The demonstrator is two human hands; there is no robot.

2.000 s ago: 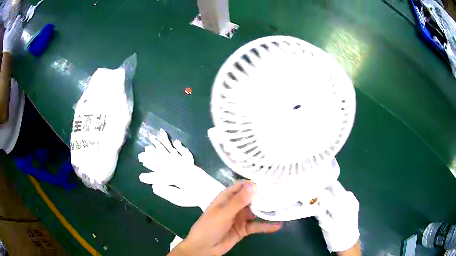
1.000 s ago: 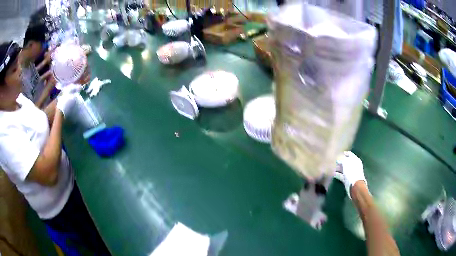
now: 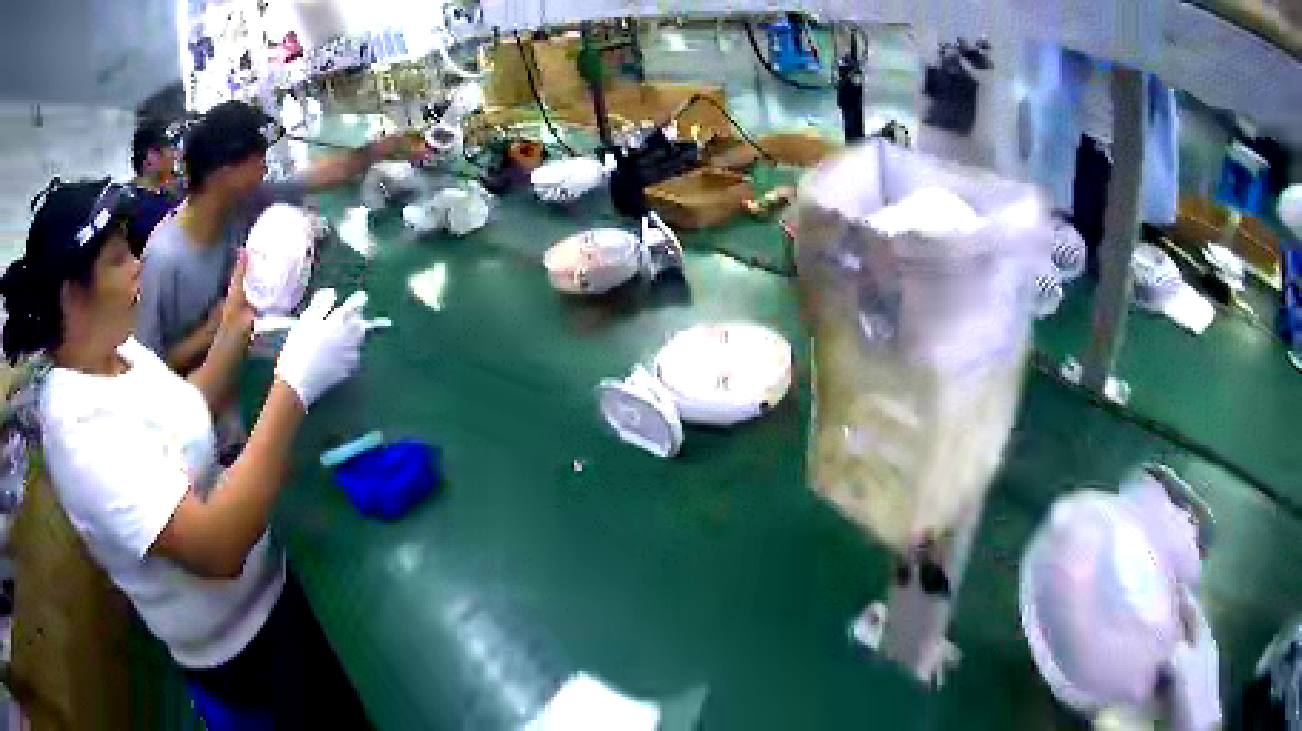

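Observation:
A white clip fan (image 3: 1097, 600), blurred, is at the lower right above the green bench. Its round head faces left and its clip base is at the upper right. My right hand (image 3: 1194, 674), in a white glove, shows as a blurred white shape at the fan's lower right and appears to hold it; the fingers are not distinct. My left hand is out of the picture. Another white fan (image 3: 724, 371) lies on the bench, with its oval clip base (image 3: 640, 414) at its left.
A post with a hanging plastic sleeve (image 3: 921, 357) stands left of the held fan. The white glove bag (image 3: 600, 707) is cut off at the bottom edge. A blue item (image 3: 389, 477) lies on the bench (image 3: 543, 571). People (image 3: 157, 471) work at the left; more fans lie farther back.
The view has swung up from the near bench. My right hand has moved from behind the post to the lower right. The fan beside the post is gone from its place.

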